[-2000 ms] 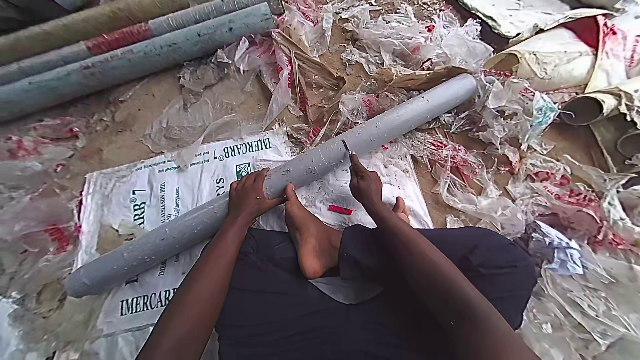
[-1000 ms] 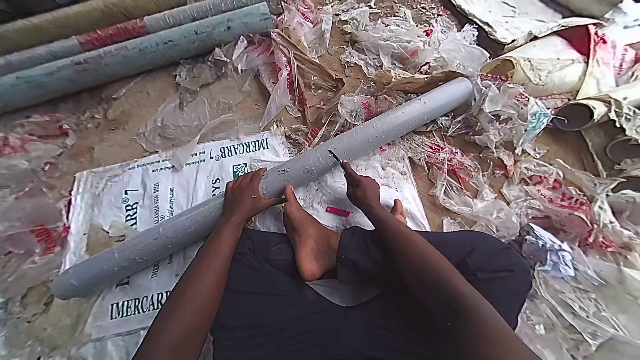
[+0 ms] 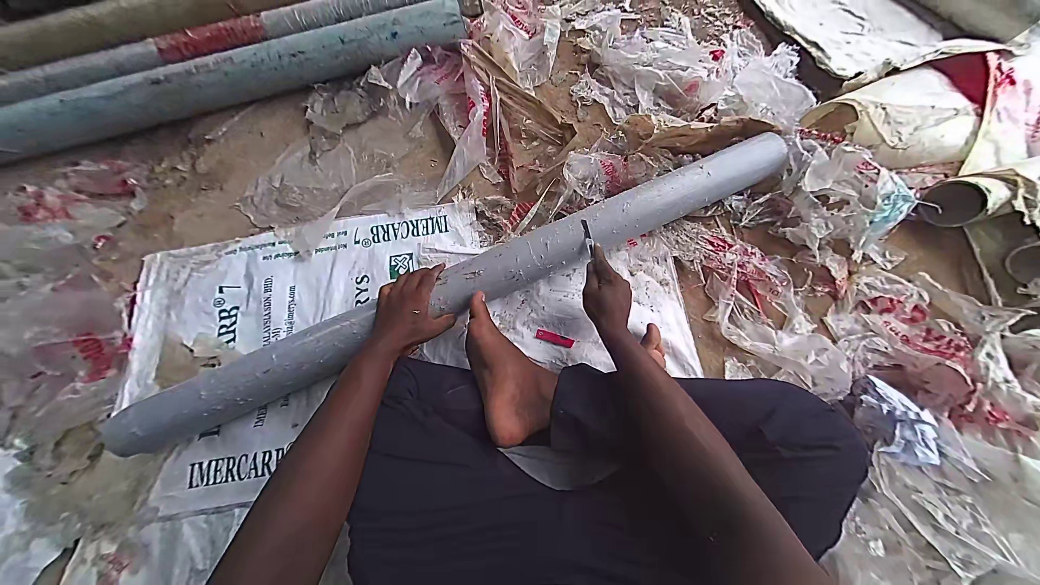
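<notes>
A long grey tube (image 3: pixel 520 264) with a scuffed, flecked surface lies diagonally across a printed white sack (image 3: pixel 187 276) on the ground. My left hand (image 3: pixel 410 313) rests on the tube left of its middle, fingers spread over the top and thumb along the near side. In my right hand (image 3: pixel 605 292) is a narrow dark blade-like tool (image 3: pixel 587 234), its tip against the tube's upper surface. My bare foot (image 3: pixel 508 378) touches the tube's near side between my hands. A small red object (image 3: pixel 555 338) lies on the sack near the foot.
Several long tubes (image 3: pixel 244 77) lie side by side at the upper left. Crumpled plastic film (image 3: pixel 918 333) with red print is strewn around the sack. Open-ended rolls (image 3: pixel 959 203) and pale sheeting (image 3: pixel 853 36) are at the upper right.
My right hand with the tool has shifted slightly along the tube and the tool's angle has changed. My left hand stays on the tube.
</notes>
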